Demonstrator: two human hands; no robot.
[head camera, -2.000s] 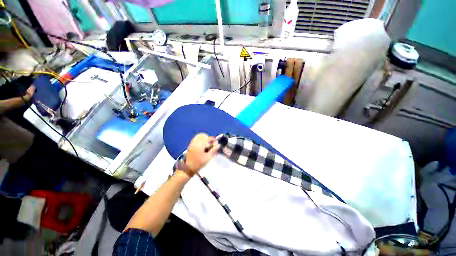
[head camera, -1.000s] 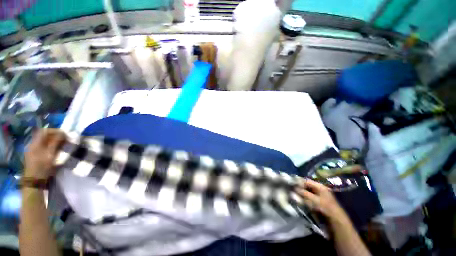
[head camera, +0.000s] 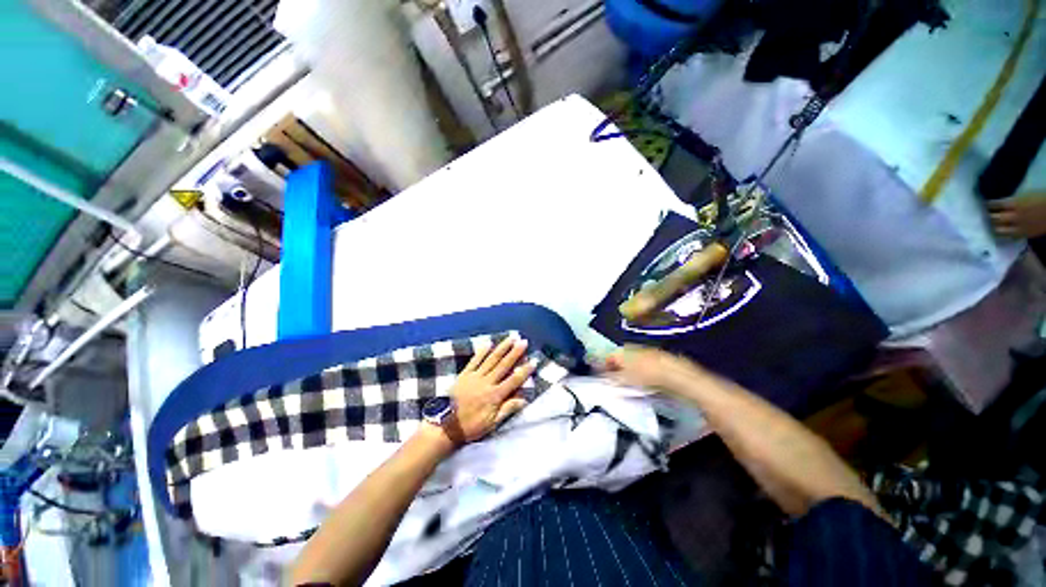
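Note:
The garment piece, with a black-and-white checked strip (head camera: 333, 401) and white fabric (head camera: 287, 487), lies along the dark blue padded sleeve board (head camera: 401, 330). The check lies flat along the board; the white part bunches toward me at the right. My left hand (head camera: 490, 392), with a watch on the wrist, lies flat on the check with fingers spread. My right hand (head camera: 642, 369) is at the board's right end, beside the garment's edge. Its fingertips are blurred, so I cannot tell whether it grips cloth. The steam iron (head camera: 688, 287) rests on its dark pad (head camera: 791, 338), beyond my right hand.
A white-covered table (head camera: 459, 229) lies behind the board, with a bright blue bar (head camera: 306, 252) at its left. A hose (head camera: 791, 143) rises from the iron. Checked fabric (head camera: 975, 527) lies low at the right. Another person's hand (head camera: 1019, 216) shows at the right edge.
The check, stretched between both hands, now lies on the board. My left hand has moved from its left end to flat near its right part. The view has turned right, showing the iron more fully.

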